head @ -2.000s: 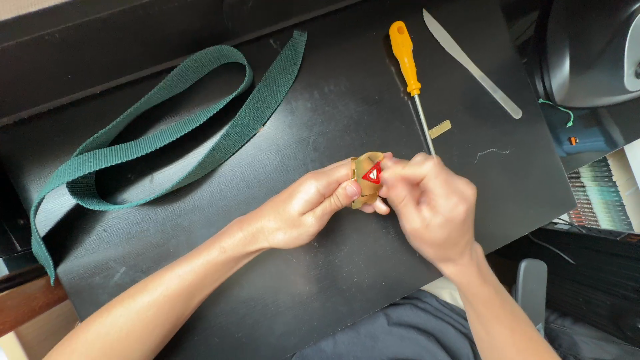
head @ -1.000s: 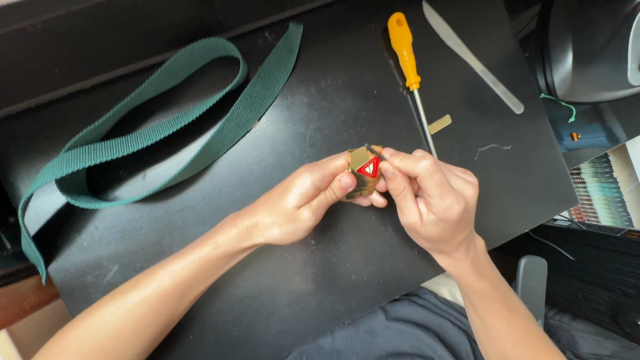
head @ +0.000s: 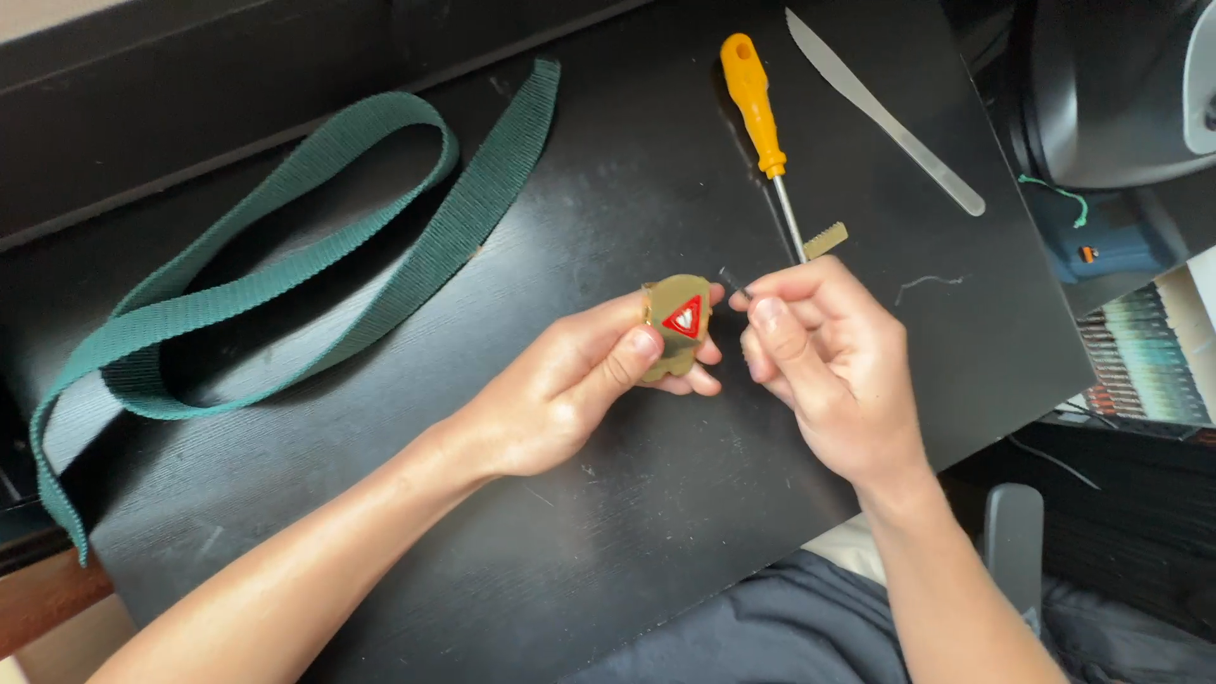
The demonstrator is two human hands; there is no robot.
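Observation:
My left hand [head: 594, 370] grips a gold-coloured metal belt buckle [head: 676, 353] with a red triangular emblem on its face. Just to its right, my right hand [head: 826, 356] pinches a small dark pin [head: 731, 281] between thumb and forefinger, apart from the buckle. A screwdriver with a yellow handle [head: 755, 104] lies beyond my right hand, its shaft end hidden. Beside the shaft rests a small toothed metal strip [head: 825, 240]. Green webbing [head: 380, 228] lies looped on the left part of the black table.
A table knife [head: 888, 119] lies on the black table [head: 570, 570] at the upper right. Past the right edge are a dark rounded appliance [head: 1102, 95], a green cord [head: 1069, 198] and a chair armrest [head: 1013, 546]. A raised black ledge [head: 190, 114] borders the far side.
My right hand has drawn away from the buckle to the right, and the small dark pin now shows clearly between its fingertips. My left hand still holds the buckle.

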